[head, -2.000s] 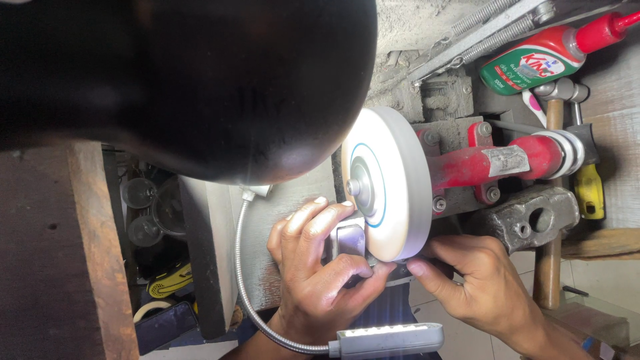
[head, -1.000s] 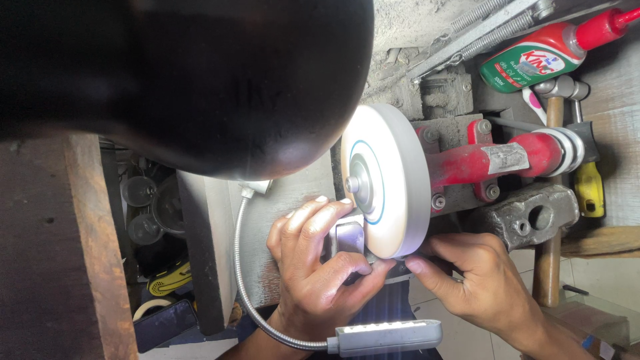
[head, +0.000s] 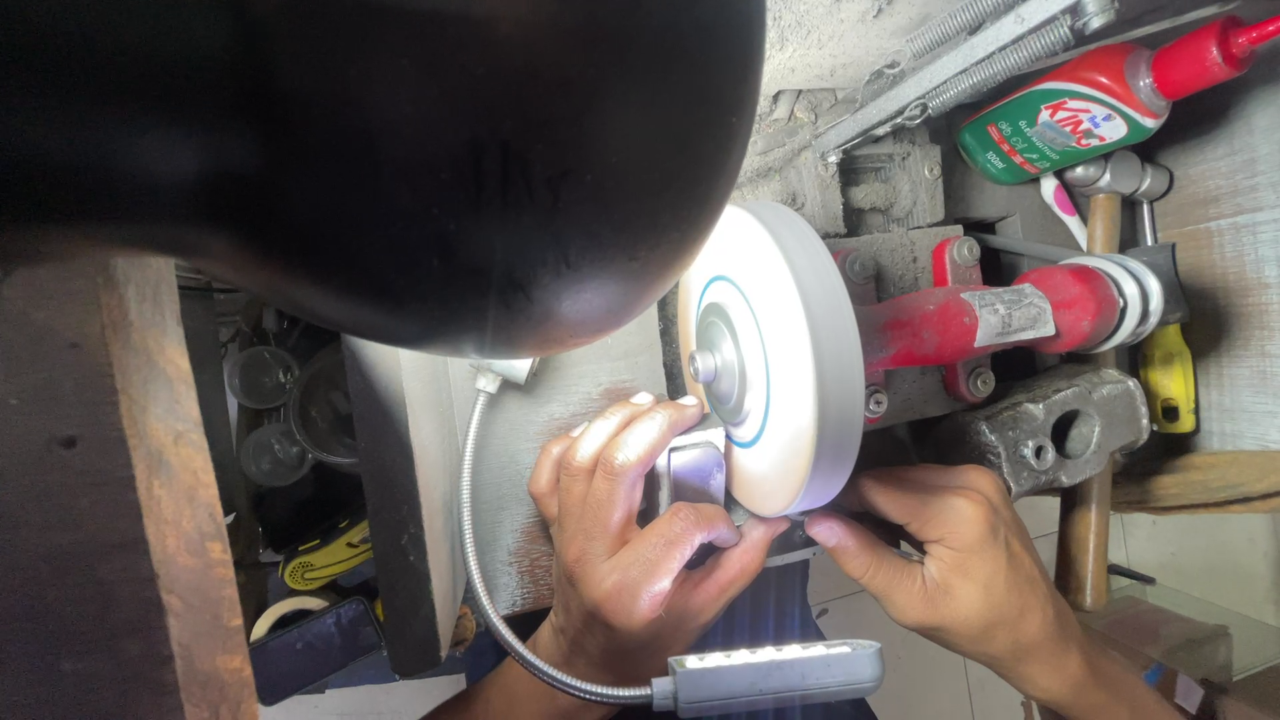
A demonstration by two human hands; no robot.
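Note:
A white grinding wheel with a blue ring around its hub is mounted on a red spindle housing. My left hand is left of the wheel's lower edge, fingers curled around a shiny metal block, its thumb and fingertip pinched just below the rim. From the right, my right hand brings its thumb and bent fingers to the same spot. Between the fingertips of both hands shows a small dark piece, held against or very near the wheel's underside; most of it is hidden.
A lamp head on a flexible neck shines close below my left hand. A large black rounded shape covers the upper left. At right are an oil bottle, a hammer, a heavy metal hammer head and a yellow-handled tool.

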